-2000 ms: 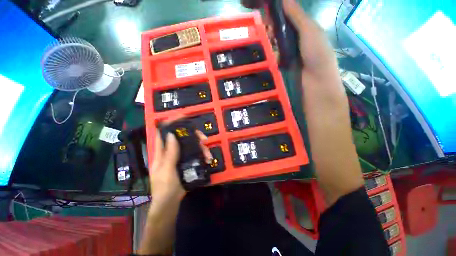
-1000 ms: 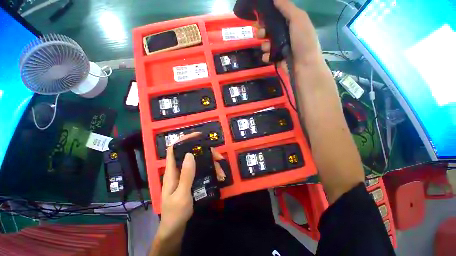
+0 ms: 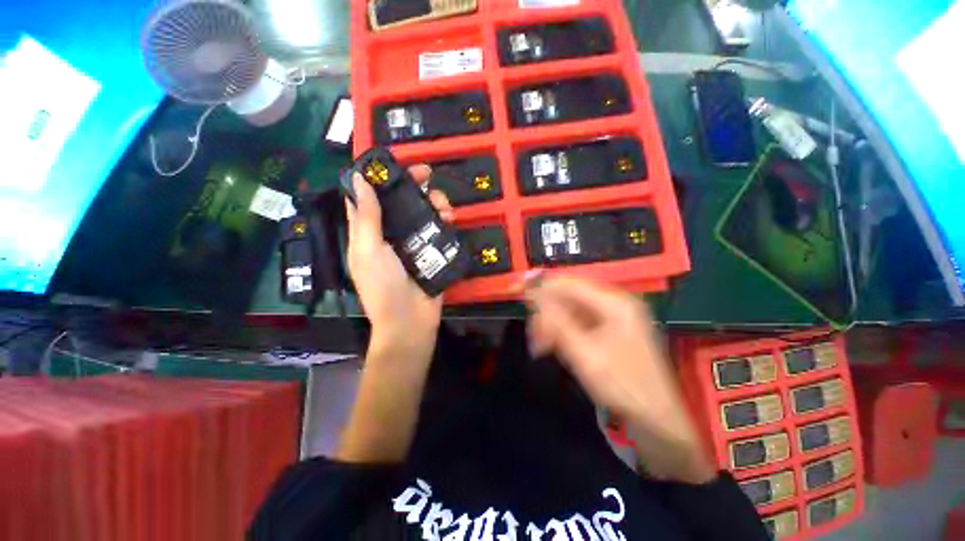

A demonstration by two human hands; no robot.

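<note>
My left hand [image 3: 386, 264] holds a black-backed keypad phone [image 3: 404, 224], label side up, over the lower left of the red tray [image 3: 515, 127]. My right hand [image 3: 582, 312] is blurred below the tray's front edge; whether it holds anything small cannot be told. Several black-backed phones lie in the tray's pockets, such as one at lower right [image 3: 593, 235]. A gold phone [image 3: 421, 8] lies face up in the top left pocket. A white label sheet [image 3: 451, 63] lies in the pocket below it.
A fan [image 3: 206, 53] stands at back left. Another black phone [image 3: 298, 259] lies left of the tray. A smartphone [image 3: 724, 116] and mouse pad [image 3: 788, 238] lie right. Monitors flank the bench. Red trays [image 3: 148, 454] are stacked lower left; a filled tray [image 3: 788, 423] is lower right.
My right hand has left the black scanner at the tray's top and come down to the front edge. The view has shifted. My left hand still holds its phone, now tilted differently.
</note>
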